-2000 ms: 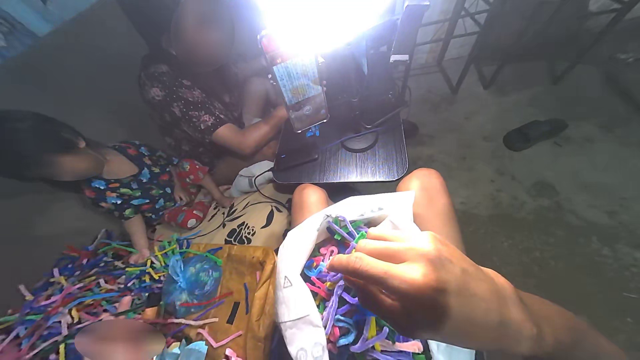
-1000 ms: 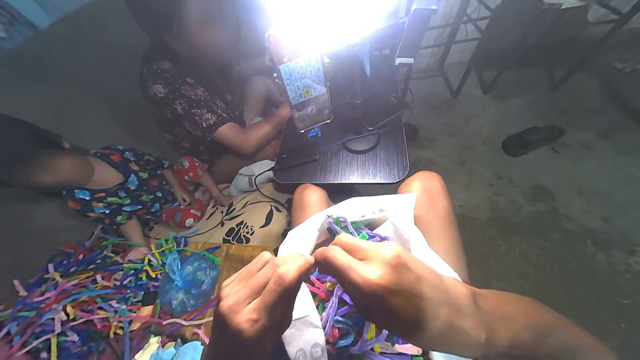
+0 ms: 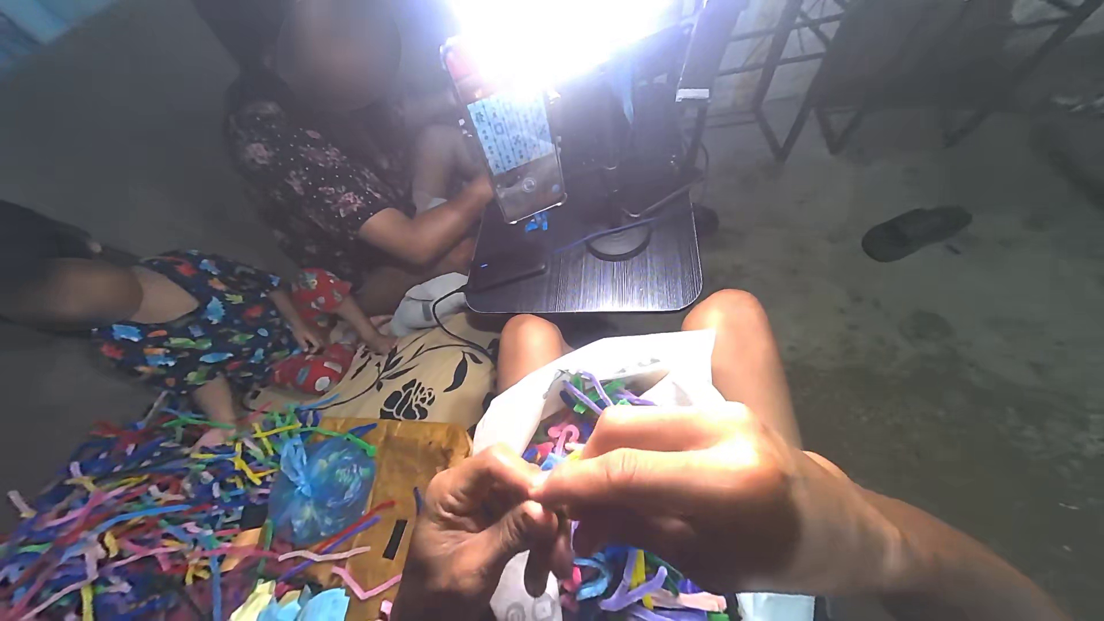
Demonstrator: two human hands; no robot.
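Note:
Both hands meet fingertip to fingertip above an open white bag (image 3: 517,414) between my knees. My left hand (image 3: 483,526) has thumb and fingers pinched together; whatever lies between them is too small or hidden to tell. My right hand (image 3: 690,492) comes from the right, its thumb and index finger pinched against the left fingertips. Bent fuzzy strips (image 3: 638,586), purple, blue, yellow and pink, fill the bag beneath. To the left, a large pile of colored fuzzy strips (image 3: 129,526) lies beside a knotted blue clear plastic bag (image 3: 323,492) on a brown packet (image 3: 423,440).
Ahead stands a small black table (image 3: 604,280) with a phone (image 3: 513,147) on a holder and a bright lamp. Two people sit at the left, one with a hand (image 3: 216,431) at the pile. A dark slipper (image 3: 916,233) lies on the floor at right.
Two seconds ago only my right hand showed clearly over the bag. My left hand has since come in from below, and the two hands now touch at the fingertips, lower than one second ago.

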